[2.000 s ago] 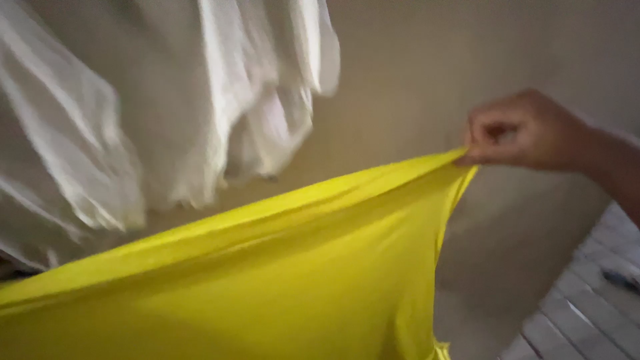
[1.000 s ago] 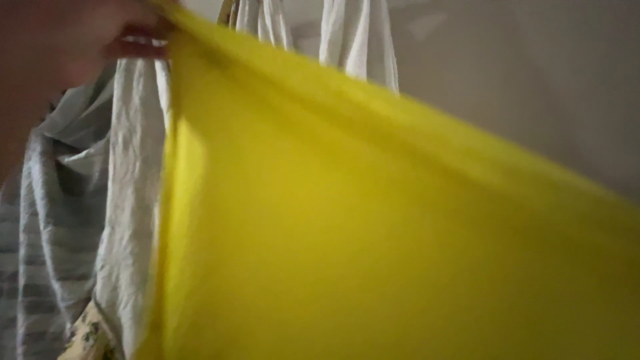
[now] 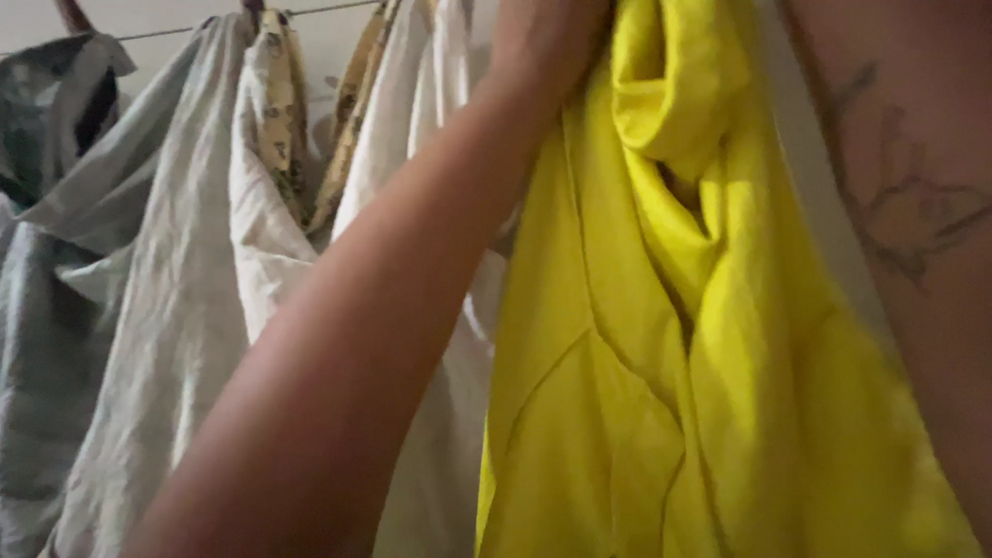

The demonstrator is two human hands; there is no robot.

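A yellow cloth garment (image 3: 744,372) hangs in folds at the right of centre, its top cut off by the upper edge. My left forearm crosses from the lower left, and the part of my left hand (image 3: 554,39) in view is against the garment's upper left edge; its fingers are hidden or out of frame. My right arm, with line tattoos, stands at the right edge beside the yellow cloth. The right hand itself lies beyond the view.
A thin line (image 3: 333,8) runs across the upper left. From it hang a grey garment (image 3: 46,310), a long off-white cloth (image 3: 167,256), a tan patterned cloth (image 3: 279,101) and white cloths (image 3: 387,132). A pale wall (image 3: 174,66) is behind them.
The yellow garment, stretched out wide across the view before, now hangs in upright folds. Both arms now reach up on either side of it. The view has shifted a lot.
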